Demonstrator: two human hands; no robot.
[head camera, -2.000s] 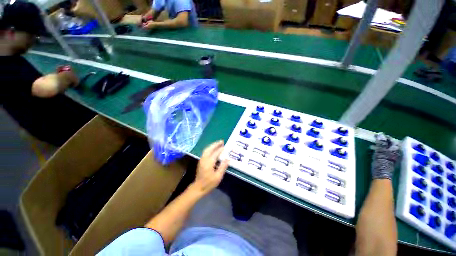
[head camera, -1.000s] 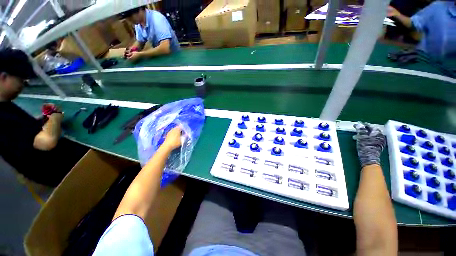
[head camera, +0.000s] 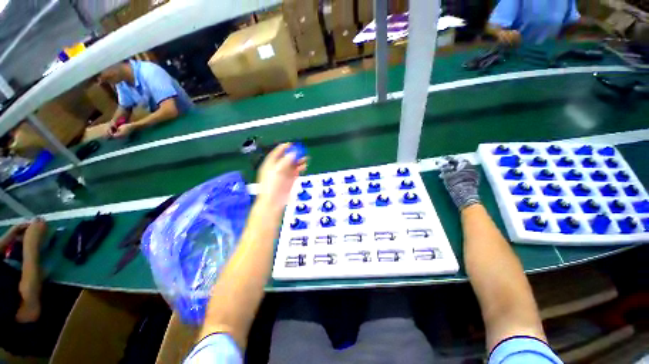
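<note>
My bare left hand (head camera: 280, 173) is raised at the upper left corner of the near foam tray (head camera: 364, 274), with a small blue sleeve (head camera: 297, 151) at its fingertips. The tray holds rows of fitted blue units with dark round tops at the back and bare silver motors (head camera: 358, 257) in the front rows. My gloved right hand (head camera: 460, 179) rests between the two trays; whether it holds anything cannot be told. The second foam tray (head camera: 555, 239) at the right is filled with blue units. The plastic bag of blue parts (head camera: 200, 242) lies left of my left forearm.
A green conveyor (head camera: 349, 131) with pale rails runs behind the trays. A grey post (head camera: 418, 92) stands behind the near tray. A dark cylindrical housing (head camera: 250, 146) and black parts (head camera: 90, 236) lie at the left. Other workers sit left and across; a carton (head camera: 114, 330) is below the bench.
My left hand has come out of the bag with a blue sleeve and moved right to the near tray's back corner. The view has turned right. My right hand stays between the trays.
</note>
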